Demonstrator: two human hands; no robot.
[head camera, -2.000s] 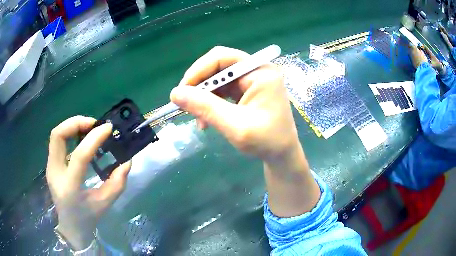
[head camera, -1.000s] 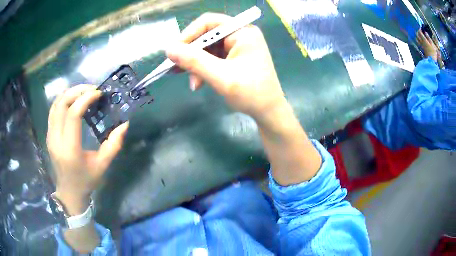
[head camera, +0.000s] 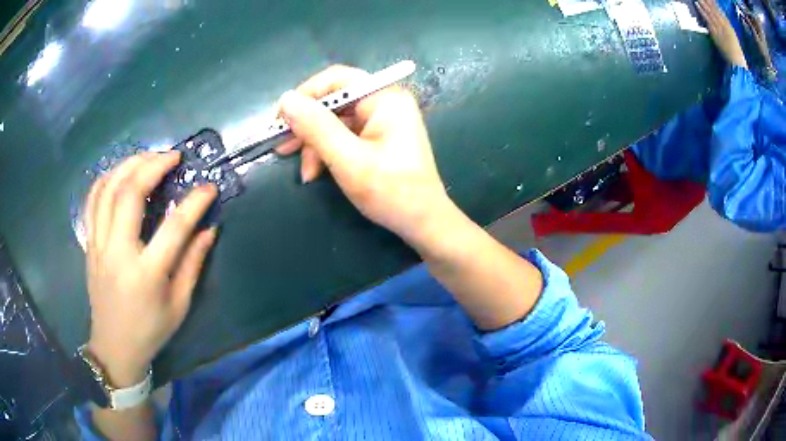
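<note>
My left hand (head camera: 142, 250) holds the black camera-area part (head camera: 200, 155) by its left and lower side, fingers over its left portion. The part has round openings and lies low over the dark green table. My right hand (head camera: 371, 146) holds the silver-white tweezers (head camera: 340, 97) like a pen. The fine dark tip points down-left and meets the part beside a round opening. Whether the tip grips an adhesive ring is too small to tell. My left fingers hide the part's left side.
The green table (head camera: 345, 250) curves to a front edge near my blue smock. A silvery film strip (head camera: 636, 36) lies at the upper right. Another person's blue sleeve (head camera: 748, 146) and hand are at the right. A red stool (head camera: 638, 202) stands beyond the table edge, another (head camera: 732, 375) lower right.
The view has tilted down towards my smock. The part now sits low over the table, with my left fingers further across it. The tweezer tip stays at the part; both hands keep their holds.
</note>
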